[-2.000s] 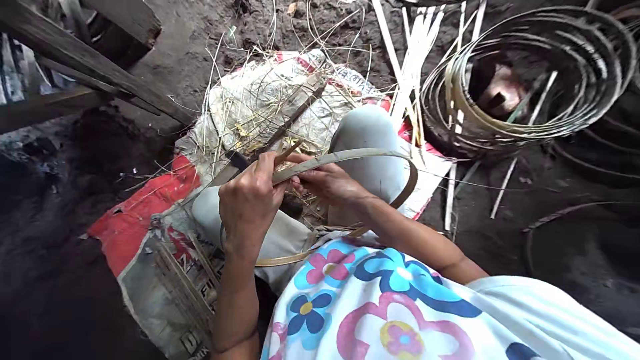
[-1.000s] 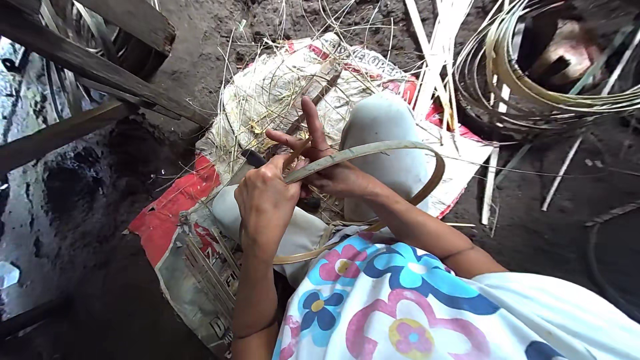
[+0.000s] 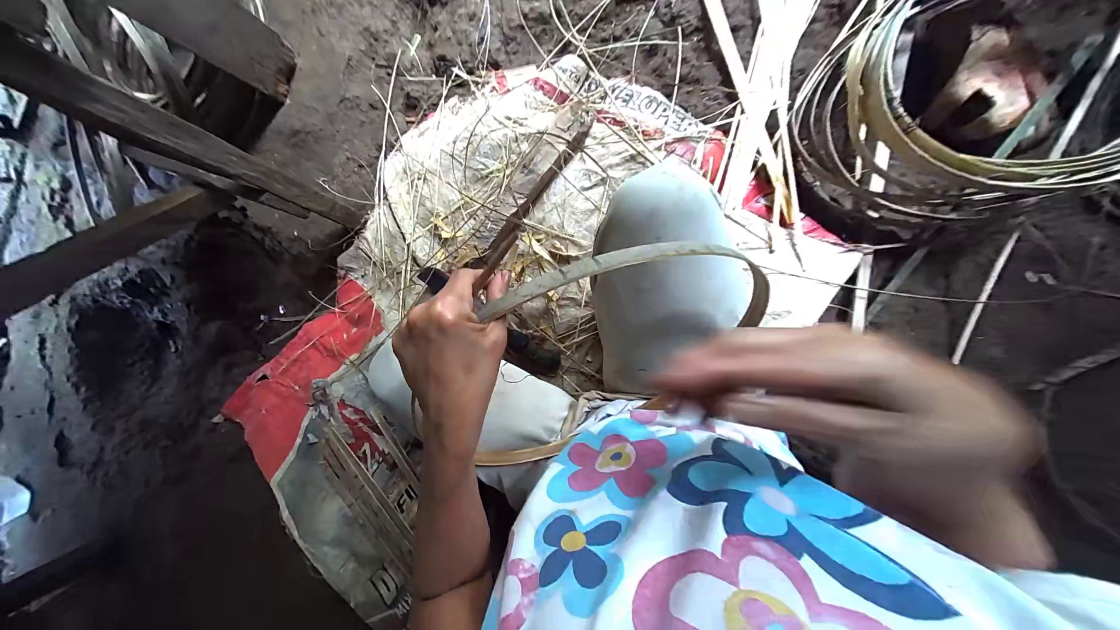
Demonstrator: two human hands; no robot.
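Observation:
My left hand [image 3: 451, 341] is closed round one end of a flat split strip, bamboo or rattan by its look [image 3: 612, 260], and also lies against a long brown wooden stick or blade-like piece [image 3: 534, 197]. From the hand the strip arches over my right knee [image 3: 669, 262] and curls back towards my lap, where part of it lies below the knees. A dark handle-like object [image 3: 531, 352] shows just beside my left hand. Blurred by motion, my right hand [image 3: 787, 376] is over the flowered cloth on my lap; whether it holds anything is unclear.
Under and ahead of my knees lies a woven sack [image 3: 411, 192] strewn with thin shavings. Coiled strips [image 3: 927, 157] and pale straight strips [image 3: 761, 79] lie at the upper right. Dark wooden beams [image 3: 157, 122] cross the upper left, and a bundle of thin sticks [image 3: 363, 472] lies lower left.
My right hand has left the strip beside my left hand and moved right, back over my lap. My left hand keeps its hold.

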